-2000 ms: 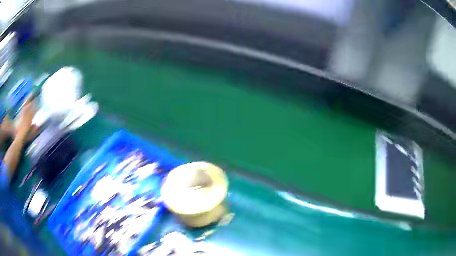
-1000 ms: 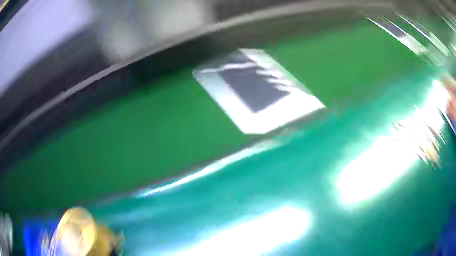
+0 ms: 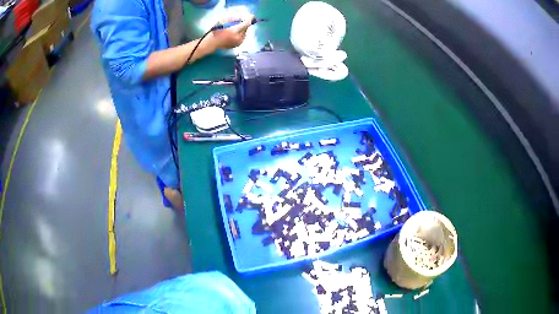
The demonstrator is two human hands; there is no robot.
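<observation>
Neither of my hands is in view; a light blue sleeve or smock part shows at the bottom edge, cut off. A shallow blue tray lies on the green work surface, holding many small black and white pads in loose heaps. More such pads lie in a pile just below the tray, cut off by the bottom edge. A round cream tub stands at the tray's lower right corner, with thin pale strips inside and a few beside it.
A person in a blue smock at the upper left holds a pen-like tool on a black cable. A black box, a white pad with coiled metal and a white fan lie beyond the tray. The green conveyor curves along the right.
The view has swung left and down: the tray, tub and neighbouring person now show large and sharper. The white-bordered panels on the conveyor have left the picture.
</observation>
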